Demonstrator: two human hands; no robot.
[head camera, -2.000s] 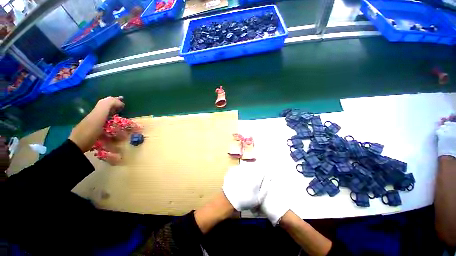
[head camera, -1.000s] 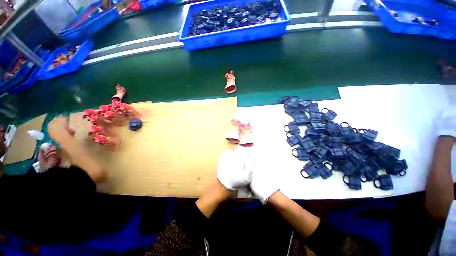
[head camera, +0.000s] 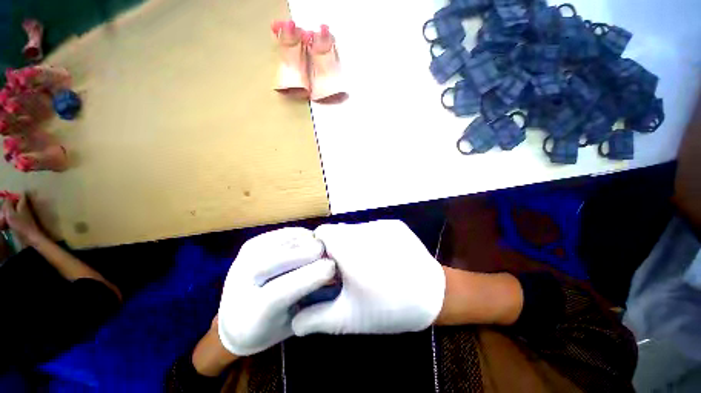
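My left hand (head camera: 269, 292) and my right hand (head camera: 388, 276), both in white gloves, are pressed together over my lap, just off the front edge of the work sheets. A dark part (head camera: 324, 293) shows between their fingers; the gloves hide most of it. Two flesh-coloured moulded bodies (head camera: 327, 73) with red tops lie side by side at the seam of the sheets, open ends toward me. A heap of dark looped parts (head camera: 538, 77) lies on the white sheet (head camera: 384, 153).
The tan cardboard (head camera: 192, 138) is on the left. At its far left are several red-topped bodies (head camera: 42, 153) and a lone dark part (head camera: 67, 104). A neighbour's hand (head camera: 19, 219) is at the left edge. Part of another person's arm shows at the right edge.
The view has tipped down and closer, so the belt and bins are mostly out of it. My hands have moved off the sheet edge toward my lap, still together.
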